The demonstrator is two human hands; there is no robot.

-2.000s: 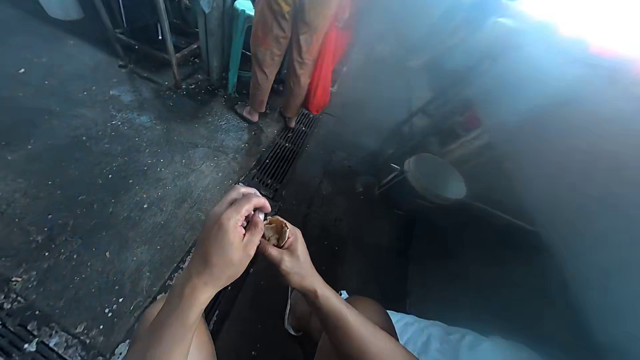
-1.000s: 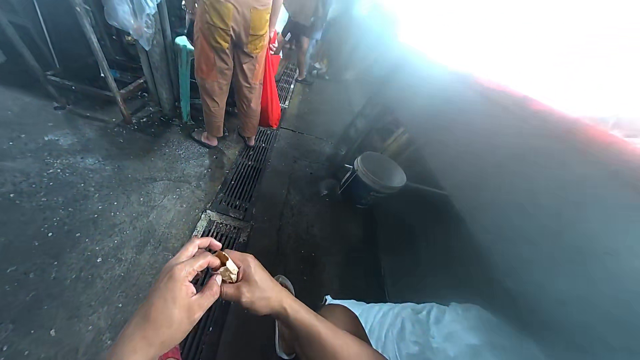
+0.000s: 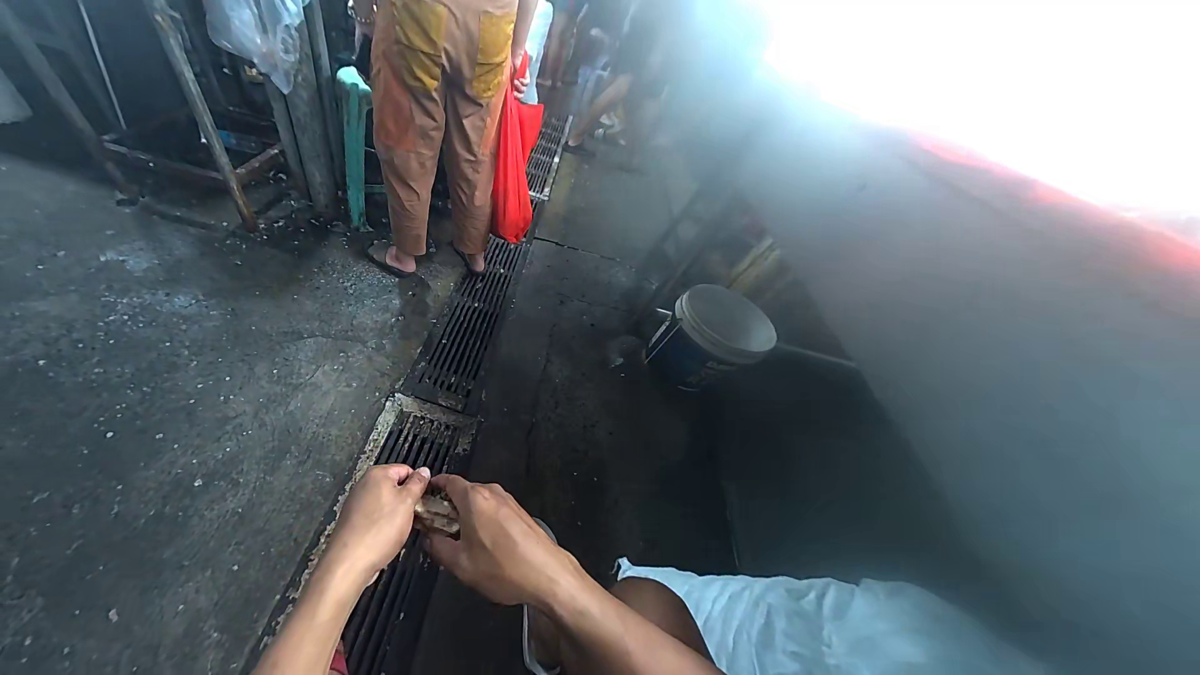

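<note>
A small whitish-brown object (image 3: 437, 515), whose kind I cannot tell, is held over the metal floor grate (image 3: 375, 609). My right hand (image 3: 502, 544) grips it between thumb and fingers from the right. On the other side, my left hand (image 3: 382, 516) has its thumb and forefinger pinched together at the object's upper left edge; whether they grip part of it is unclear. My right fingers hide some of the object.
A person in patched brown trousers (image 3: 436, 122) stands ahead beside the drain, holding a red bag (image 3: 514, 169). A green plastic stool (image 3: 354, 141) and metal frames are at left. A bucket (image 3: 722, 328) stands at right, with a pale haze beyond. White cloth (image 3: 797, 619) lies by my leg.
Both hands remain together around the small object; the left fingers, spread one second ago, are now pinched at its edge. The view has tilted up and shows more of the walkway.
</note>
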